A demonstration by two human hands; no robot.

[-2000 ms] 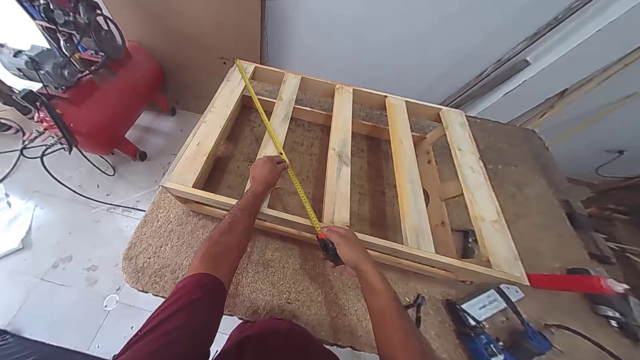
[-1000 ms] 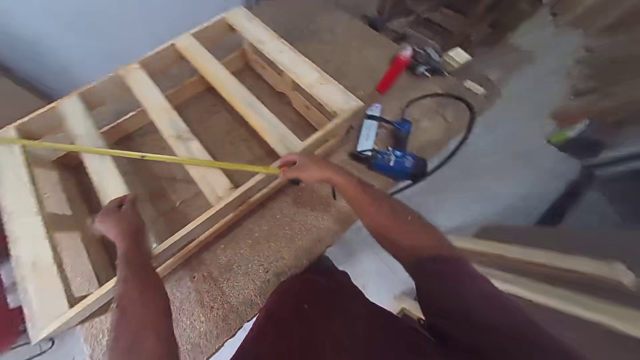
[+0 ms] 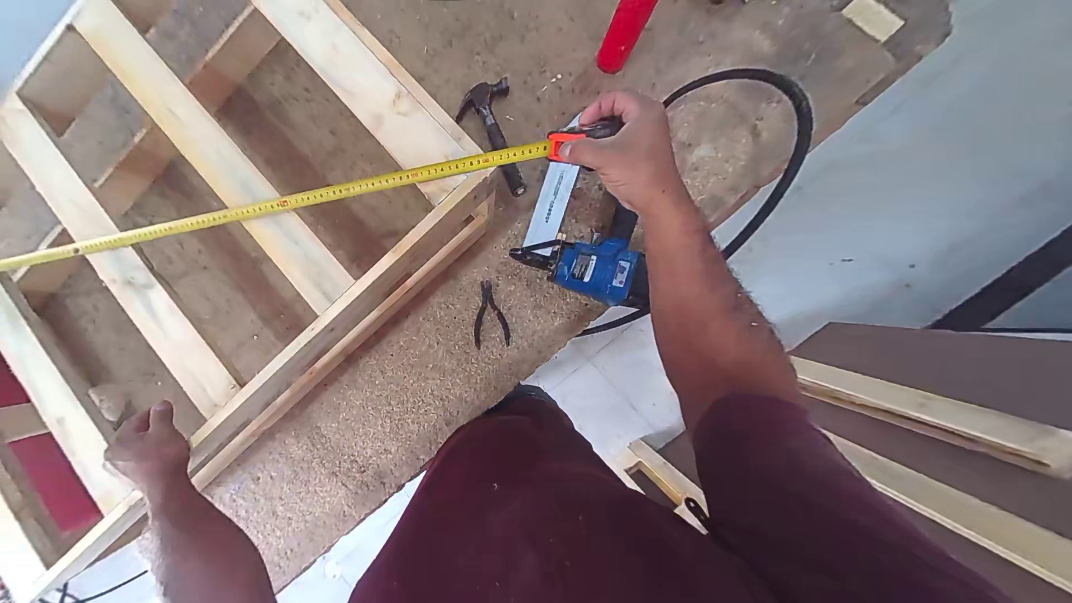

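My right hand [image 3: 632,151] grips a tape measure [image 3: 569,144] with an orange front, above a blue pneumatic stapler [image 3: 593,270]. Its yellow blade [image 3: 335,191] stretches left across a slatted wooden frame [image 3: 285,368] and out of view. My left hand [image 3: 151,444] is at the frame's near rail, fingers curled; whether they hold the wood cannot be told. A claw hammer [image 3: 494,134] lies between the frame's corner and the stapler. Pliers [image 3: 490,316] with dark handles rest on the particle board, their handles spread.
The particle board worktop [image 3: 402,377] carries the frame and tools. A black hose [image 3: 796,117] curves from the stapler over the board's right edge. A red cylindrical object [image 3: 626,33] lies at the top. Wooden strips [image 3: 938,406] rest on a brown panel [image 3: 938,360] at the right.
My right hand has carried the tape case beyond the frame's corner, over the stapler, with more blade out. It was at the near rail before. The view has swung right.
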